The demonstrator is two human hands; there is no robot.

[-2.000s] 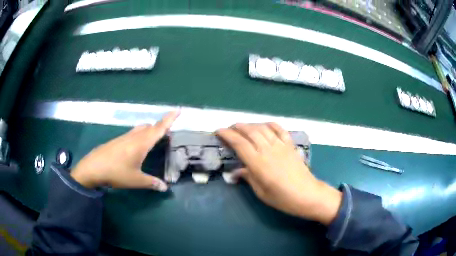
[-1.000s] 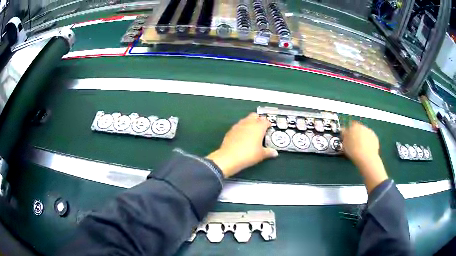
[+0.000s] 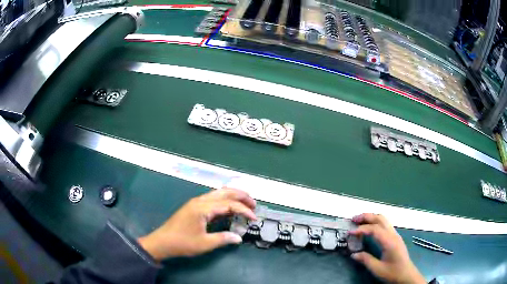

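Note:
A grey four-station housing (image 3: 300, 224) lies in front of me, straight edge at the back, pale lobes towards me. Small dark toothed wheels (image 3: 286, 232) show in the gaps between the lobes. My left hand (image 3: 194, 224) grips the housing's left end between fingers and thumb. My right hand (image 3: 386, 247) grips its right end the same way. The finger pads partly hide both ends.
On the green belt farther back lie a ringed housing (image 3: 242, 125), a scalloped housing (image 3: 404, 145) and others at both sides. A dark ring (image 3: 108, 195) and silver ring (image 3: 75, 193) lie left, tweezers (image 3: 432, 245) right. Parts trays (image 3: 311, 28) stand behind.
My hands have come back from the belt to the near housing and hold its ends. A scalloped housing now lies alone on the belt at the right. The view has shifted left.

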